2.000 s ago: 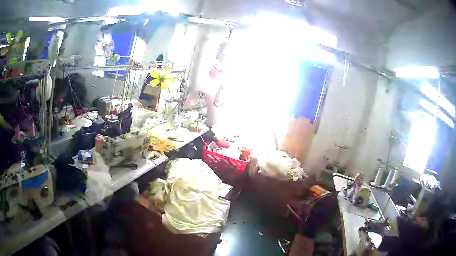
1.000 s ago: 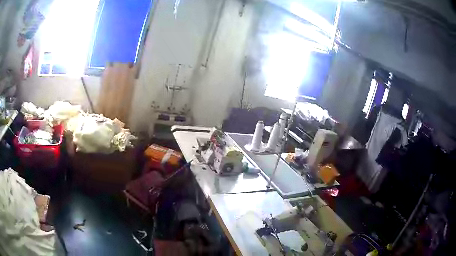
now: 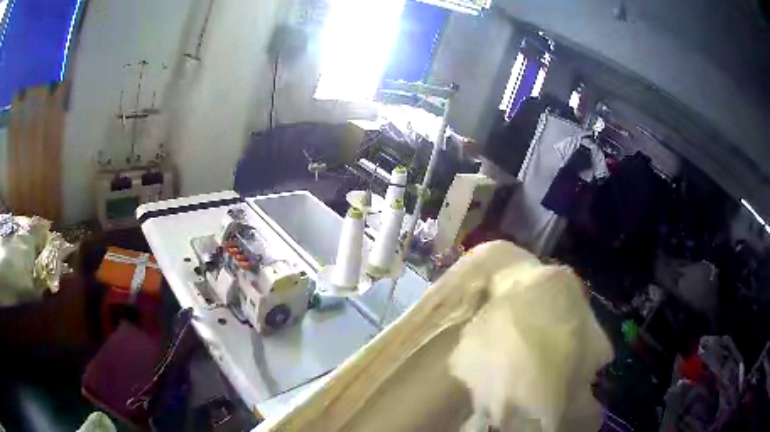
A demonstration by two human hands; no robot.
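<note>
A large bundle of cream cloth point(image 3: 532, 337) fills the lower right foreground, close to the camera. Its long folded edge slants down to the bottom edge of the picture, and it covers part of the machine table point(image 3: 295, 359). Neither of my hands can be seen; whether one is behind or under the bundle cannot be told. A squat pale overlock machine point(image 3: 262, 283) with orange-red parts stands on the table. White thread cones point(image 3: 348, 253) stand behind and right of it. A small bit of pale cloth point(image 3: 97, 423) shows at the bottom left edge.
An orange box point(image 3: 131, 268) and a dark red seat-like thing point(image 3: 127, 367) are left of the table. A cream cloth heap point(image 3: 29, 257) lies at the left edge. Another machine point(image 3: 135, 196) stands by the wall. Clothes point(image 3: 578, 173) hang at the back right; mixed cloth lies at far right.
The view has swung right and come closer to the overlock table. The cream bundle has come into the right foreground. The red basket has left view at the left.
</note>
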